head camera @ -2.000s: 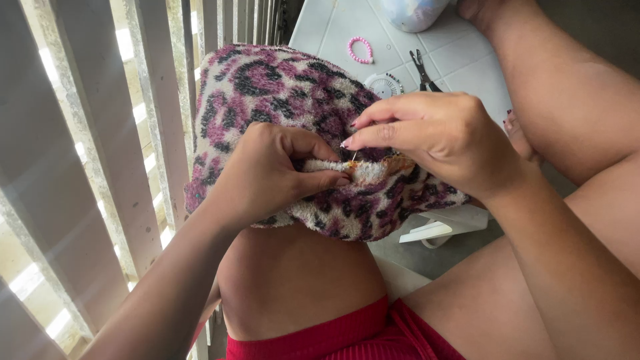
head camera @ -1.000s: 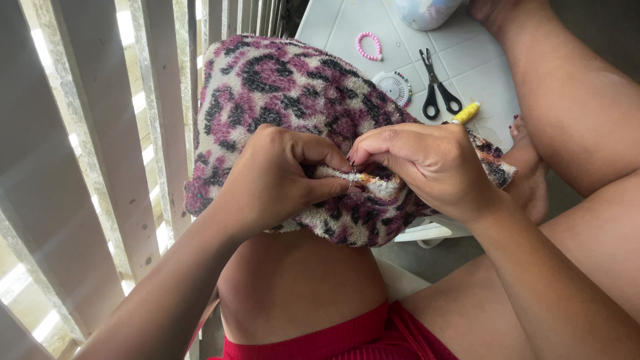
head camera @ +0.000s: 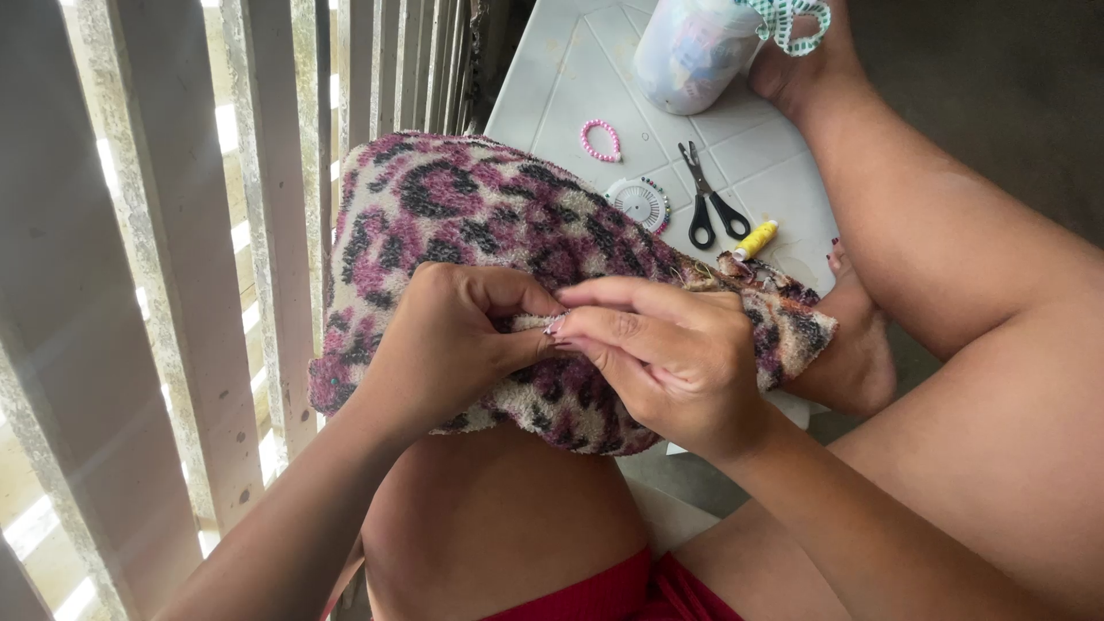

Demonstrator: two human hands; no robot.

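A fuzzy leopard-print cloth (head camera: 431, 198) in purple, black and cream lies bunched across my thigh and reaches over the table's edge. My left hand (head camera: 474, 332) pinches a raised fold of it between thumb and forefinger. Against those fingertips, my right hand (head camera: 664, 354) has its own fingertips closed on the same fold. Whether a needle is between the fingers cannot be made out. Loose yellowish thread shows on the cloth just above my right hand. Beyond the cloth lie black-handled scissors (head camera: 709, 203), a spool of yellow thread (head camera: 755, 240) and a round wheel of pearl-headed pins (head camera: 638, 205).
The white plastic table (head camera: 561, 78) also bears a pink bead bracelet (head camera: 600, 141) and a translucent tub (head camera: 694, 56) with a green-and-white ribbon at its top. A slatted wooden barrier (head camera: 267, 216) runs along the left. My bare foot (head camera: 854, 345) is at the table's right edge.
Two seconds ago my right hand was raised a little off the fold, with thread near its fingertips; now it meets my left fingertips. The scissors and yellow spool show more fully.
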